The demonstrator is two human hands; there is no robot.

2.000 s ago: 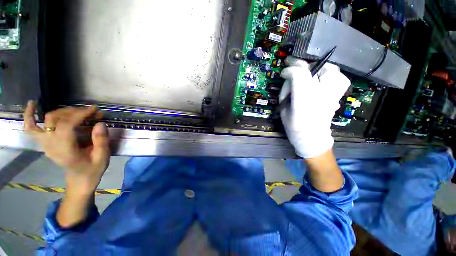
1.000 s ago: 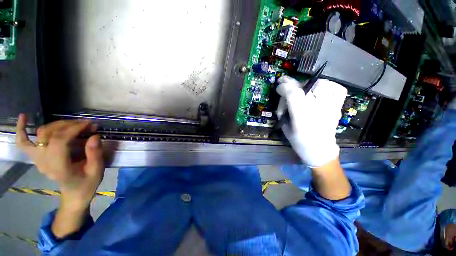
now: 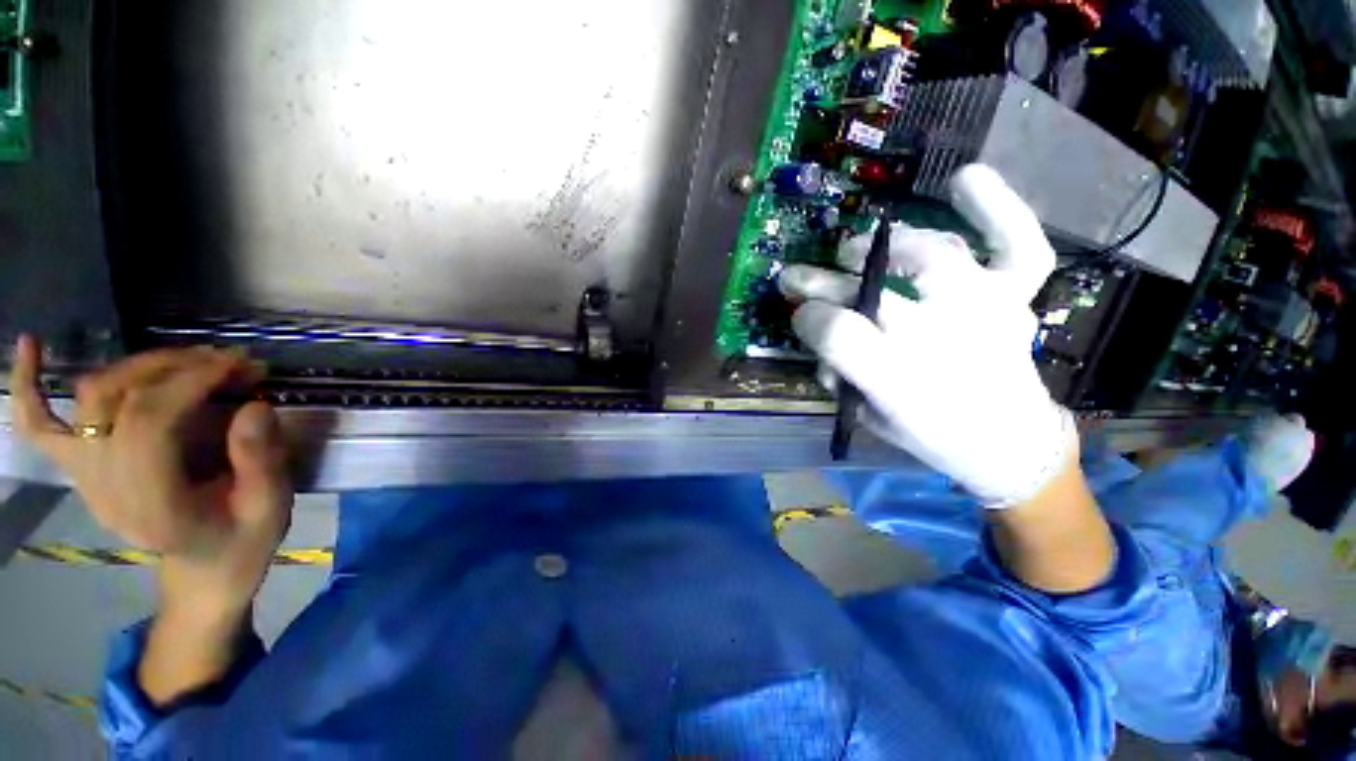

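Note:
A green circuit board (image 3: 769,223) crowded with parts sits in a black carrier (image 3: 696,223) right of centre. A silver-grey heatsink (image 3: 1093,171) crosses it, with a black lead over its right end. My right hand (image 3: 952,327), in a white glove, is over the board's near part and holds a dark pen-like tool (image 3: 867,320) between its fingers. The tool lies roughly upright in the picture, one end over the conveyor rail. The glove hides the parts under it. My left hand (image 3: 171,446), bare with a ring, rests on the rail at the left, fingers bent and holding nothing.
The silver conveyor rail (image 3: 521,449) with dark chain runs across near my body. A pale metal surface (image 3: 431,164) shows between carriers. Another board (image 3: 1222,305) lies at the right, and a board's edge (image 3: 15,89) at the far left. A blue-sleeved person (image 3: 1175,595) is at the right.
My right hand has spread its fingers and moved slightly nearer my body; the tool has swung from slanted to nearly upright. The person's gloved hand now shows at the right.

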